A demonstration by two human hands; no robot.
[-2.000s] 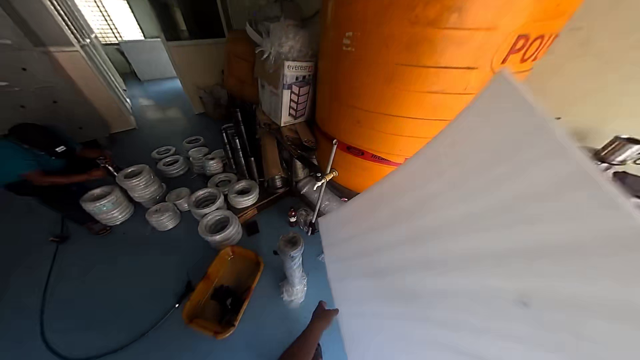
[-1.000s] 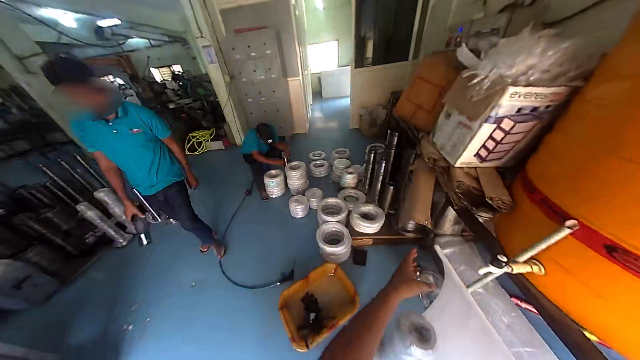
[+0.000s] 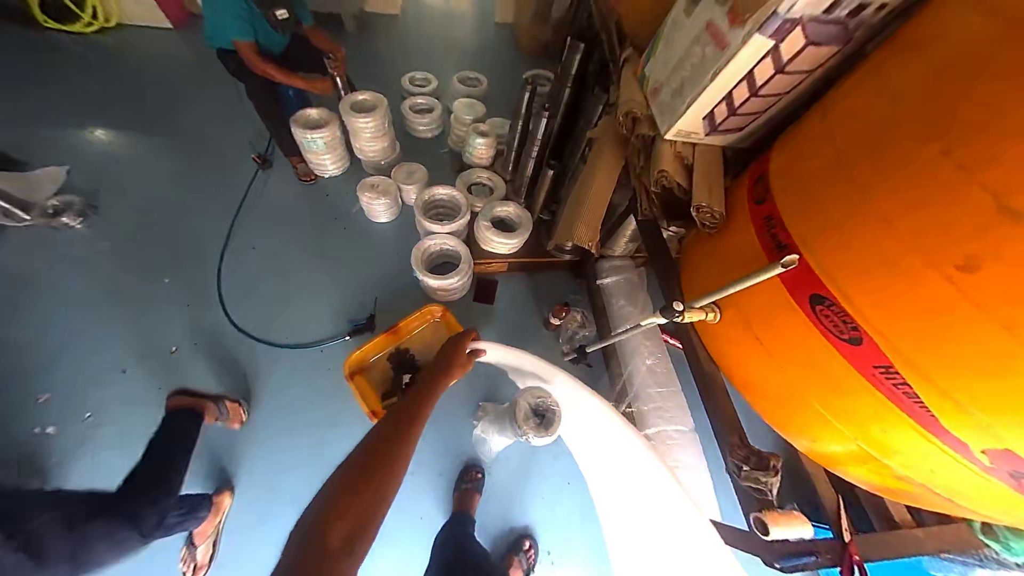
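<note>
My left hand [image 3: 458, 358] reaches over the floor and grips the corner of a white foam sheet [image 3: 596, 436], which bends down and away to the lower right. Just below that corner stands a plastic-wrapped roll [image 3: 538, 416]. Beneath my wrist lies a yellow plastic tray [image 3: 362, 376] with dark pieces [image 3: 402, 364] in it. My right hand is out of view.
Stacks of wrapped rings [image 3: 442, 266] and metal tubes [image 3: 528, 144] stand ahead. A co-worker [image 3: 272, 48] crouches behind them; another person's feet [image 3: 210, 408] are at left. A hose [image 3: 232, 308] crosses the floor. An orange tank [image 3: 880, 240], pipe and valve [image 3: 688, 314] are at right.
My left hand, low beside the sheet two seconds ago, now holds the sheet's corner near the yellow tray. The view has turned downward.
</note>
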